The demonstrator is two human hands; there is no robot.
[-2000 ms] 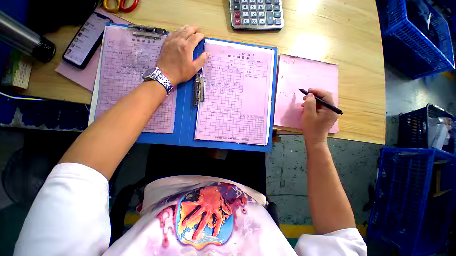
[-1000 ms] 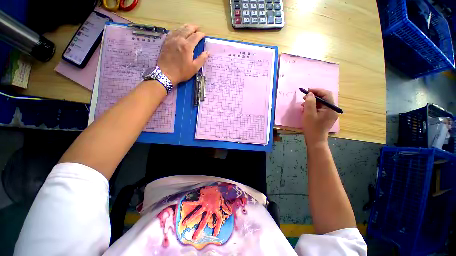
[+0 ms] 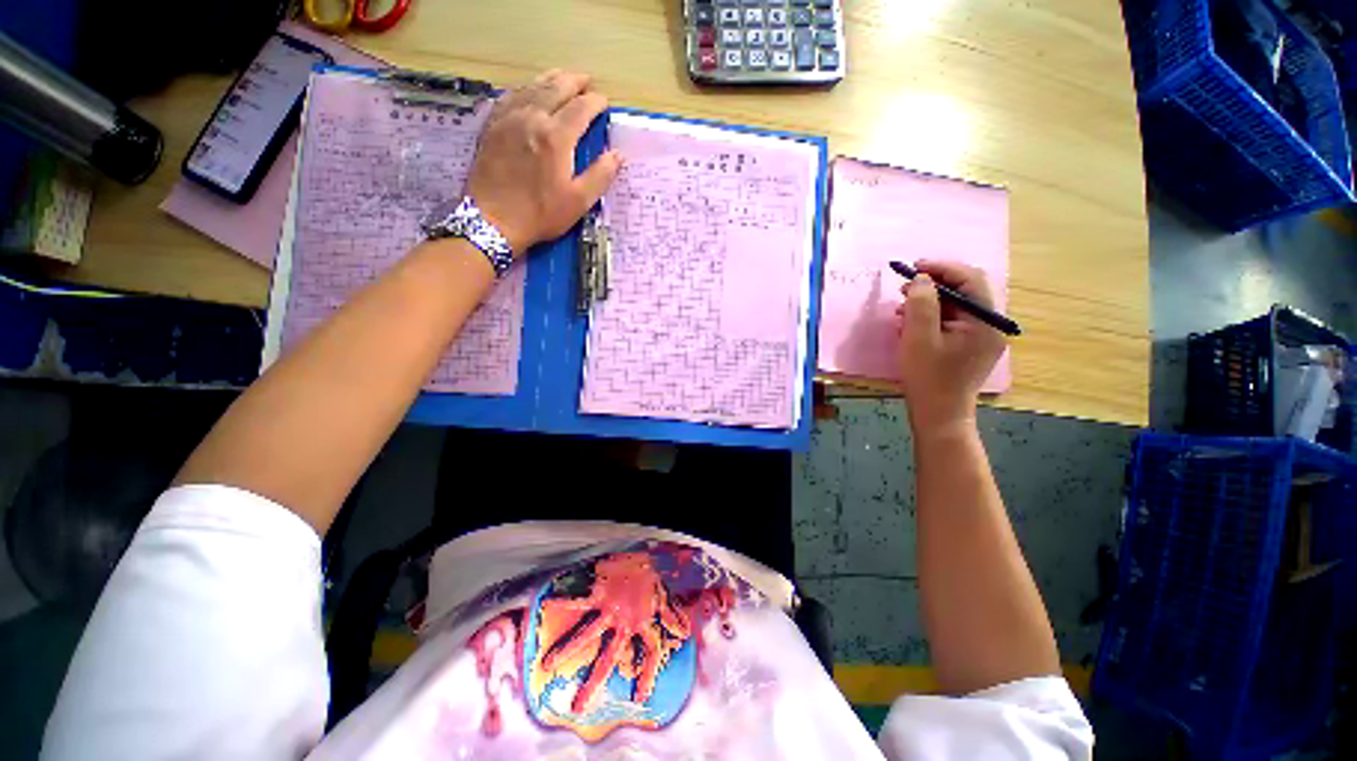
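A blue clip folder (image 3: 551,342) lies open on the desk with two leaves. A pink gridded record form (image 3: 692,298) is on its right leaf, and a second pink form (image 3: 402,283) is on the left leaf, partly under my left forearm. My left hand (image 3: 539,164), bare with a metal wristwatch (image 3: 476,235), rests flat at the top between the forms, holding nothing. My right hand (image 3: 950,335) holds a black pen (image 3: 970,306) over a loose pink sheet (image 3: 908,216) right of the folder. The pen's thin end points up and left.
A calculator (image 3: 764,40) lies beyond the folder. A lit phone (image 3: 256,119) lies on pink paper (image 3: 231,223) at upper left, near scissors (image 3: 357,15) and a silver cylinder (image 3: 67,104). Blue crates (image 3: 1198,580) and a black crate (image 3: 1265,372) stand at right.
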